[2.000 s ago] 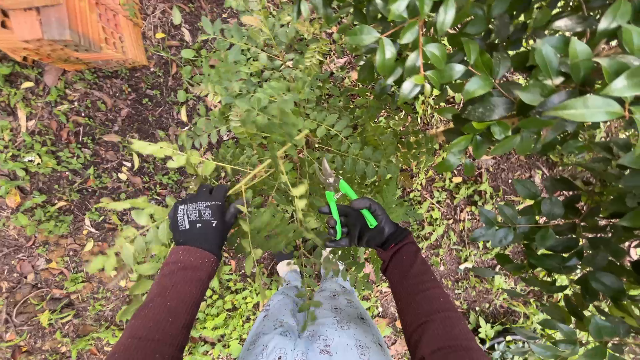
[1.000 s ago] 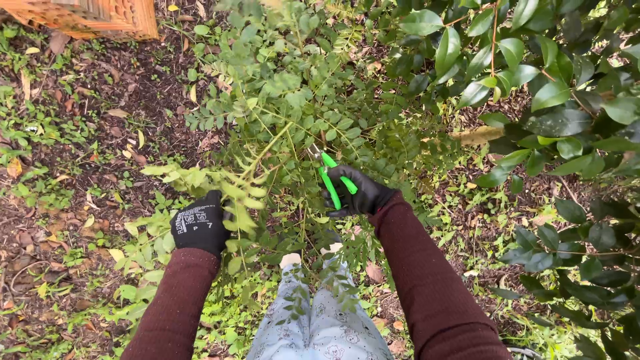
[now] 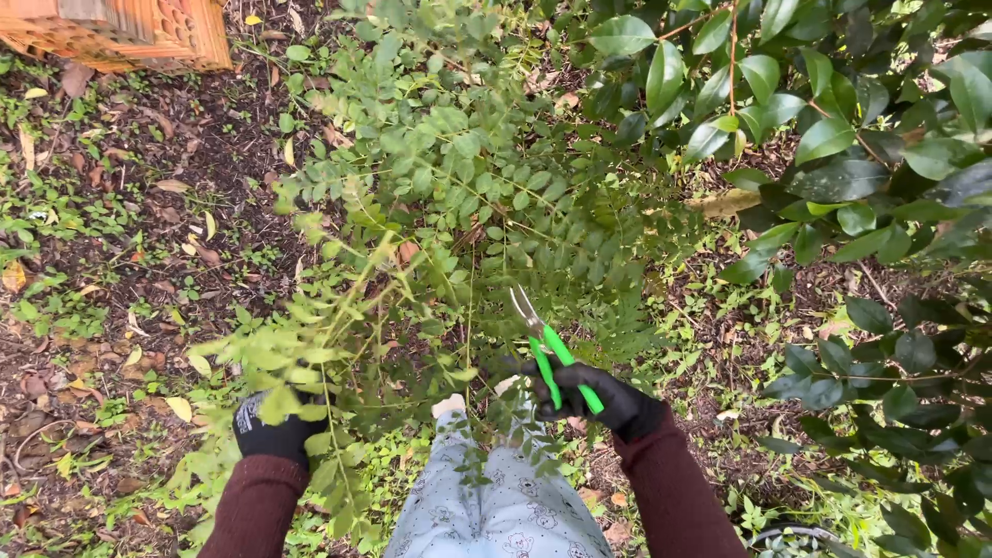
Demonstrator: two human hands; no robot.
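My left hand [image 3: 280, 422], in a black work glove, is at the lower left, closed around leafy light-green cuttings [image 3: 341, 318] whose leaves partly cover the fingers. In my right hand [image 3: 593, 395], gloved in black too, are green-handled pruning shears [image 3: 554, 349], their narrow metal blades pointing up and to the left with a small gap between them. The shears are over a fine-leaved shrub [image 3: 480, 178] that fills the middle. Whether the blades touch any stem cannot be told. A thin upright stem stands between my two hands.
Orange hollow clay bricks [image 3: 178, 35] lie at the top left. A bush with large glossy leaves [image 3: 825, 139] takes up the right side. Leaf litter and low weeds [image 3: 155, 232] cover the ground. A dark curved rim [image 3: 794, 533] shows at the lower right.
My left hand has moved down from where it was two seconds ago, with the cuttings still in it. The shears have stayed in my right hand, which is now lower too.
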